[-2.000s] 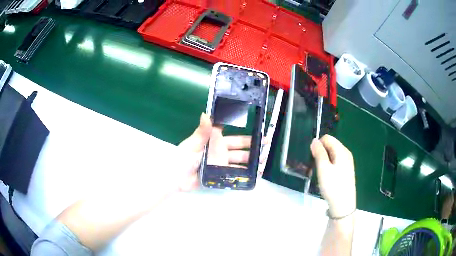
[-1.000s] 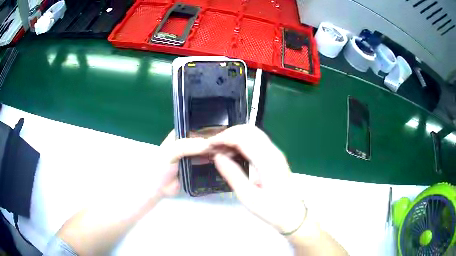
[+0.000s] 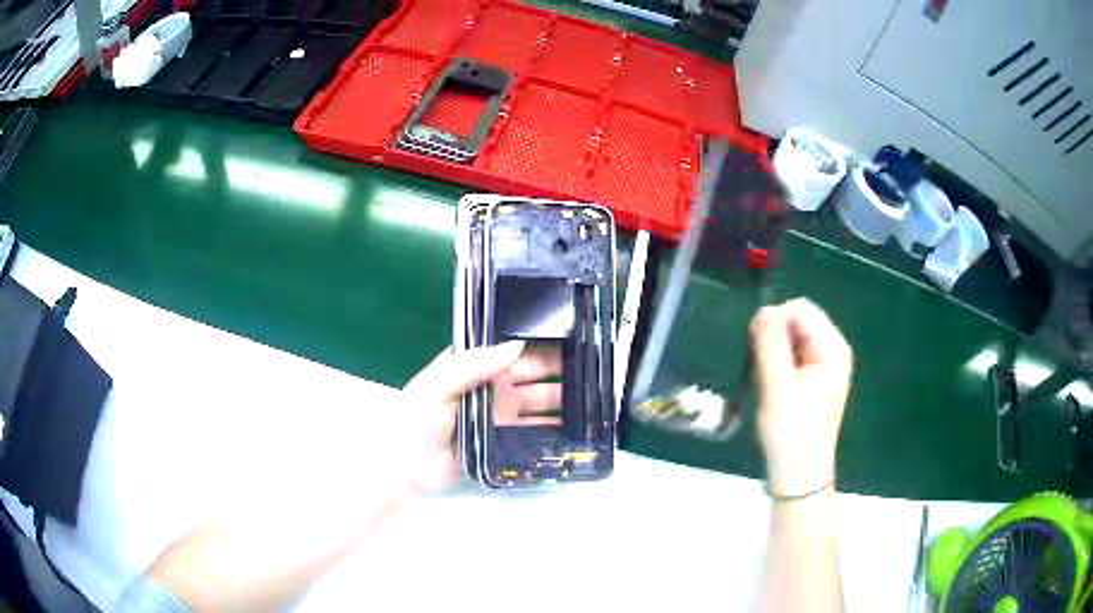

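My left hand [image 3: 450, 413] holds a small stack of phone middle frames [image 3: 536, 461] upright at the centre, thumb on the near left edge, fingers showing through the open window. The top frame has a dark square patch above the window and yellow contacts at its lower end. My right hand [image 3: 801, 389] is to the right, holding the right edge of another middle frame [image 3: 689, 407], which is strongly blurred and see-through in the middle. Its upper end overlaps the red tray's corner in view.
A red parts tray [image 3: 653, 150] behind holds a few stacked frames [image 3: 460, 108]. A black tray [image 3: 240, 54] is left of it. A white strip [image 3: 632, 311], white rolls [image 3: 871, 198], a dark phone-shaped piece [image 3: 1007, 419], a green fan [image 3: 1019, 557] and a black angular item [image 3: 54, 401] also show.
My right hand has left the stack and moved right, now with a separate blurred frame. The stack stays in my left hand. The view has shifted, and the dark piece on the green surface appears farther right.
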